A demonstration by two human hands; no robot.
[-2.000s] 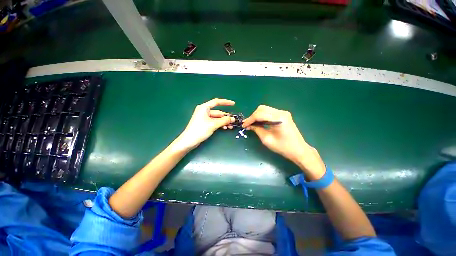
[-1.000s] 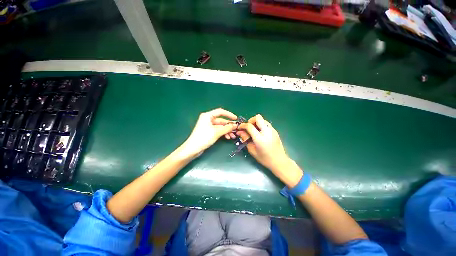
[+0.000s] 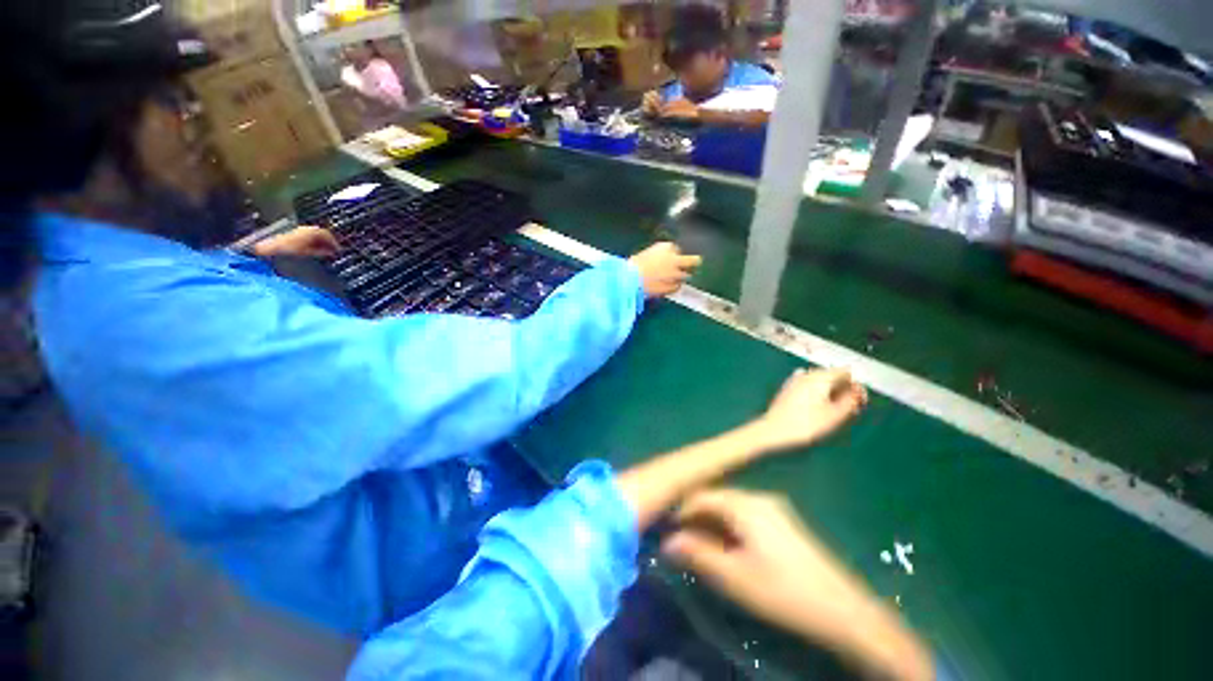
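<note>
My left hand (image 3: 811, 406) is stretched out to the white divider rail (image 3: 918, 395), its fingers curled at the near edge. Whether it holds anything is too small to tell. My right hand (image 3: 752, 552) is blurred near the front of the green mat (image 3: 639, 386), with curled fingers; I cannot make out a tool or part in it. A loose cluster of small white parts (image 3: 899, 556) lies on the mat to the right of my right hand. Small modules (image 3: 995, 397) lie on the green strip beyond the rail.
A neighbouring worker's blue sleeve (image 3: 439, 386) reaches across on the left, the hand at the rail. Black blister trays (image 3: 452, 273) lie beyond that arm. A grey-white post (image 3: 785, 173) stands at the rail. Stacked trays (image 3: 1131, 220) stand far right.
The view has swung left and up. My hands, together over the mat before, are apart. My left hand is out at the rail; my right hand is nearer the mat's front. The neighbour has come into view.
</note>
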